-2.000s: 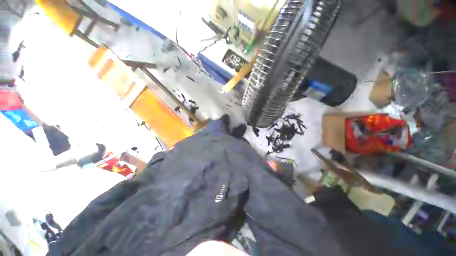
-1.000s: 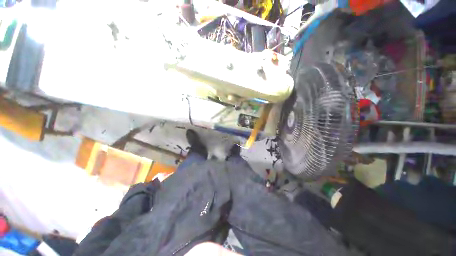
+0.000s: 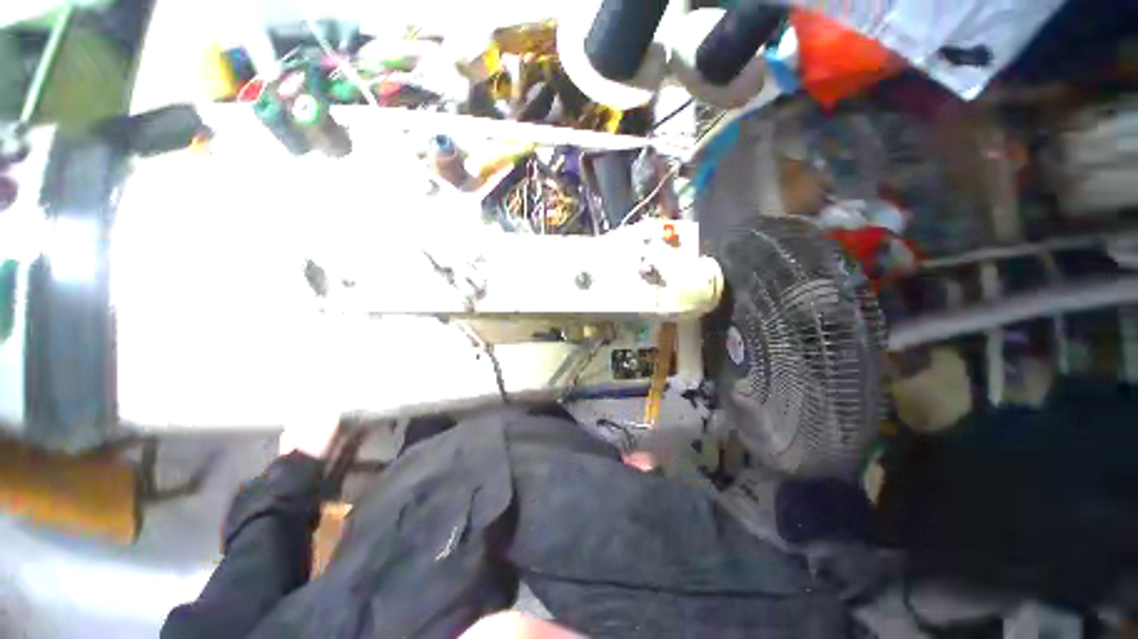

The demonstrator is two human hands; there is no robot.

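Note:
A long white sewing machine head (image 3: pixel 599 285) lies across the white machine table (image 3: pixel 225 312) in front of me, partly washed out by glare. My left hand (image 3: pixel 312 433) is at the table's near edge, pale and blurred; its fingers cannot be made out. My right hand (image 3: pixel 639 462) shows only as a small patch of skin beyond my dark clothing. I cannot tell whether either hand holds anything.
A round black floor fan (image 3: pixel 805 343) stands right of the machine. Dark thread cones (image 3: pixel 624 35) and cluttered small items are at the back. An orange-brown bench (image 3: pixel 69 489) is at the left. A metal rack (image 3: pixel 1023 312) and dark garments (image 3: pixel 1023 487) are at the right.
The view has turned and moved towards the machine table, which now lies nearly level across it. My left arm now reaches out to the table's near edge.

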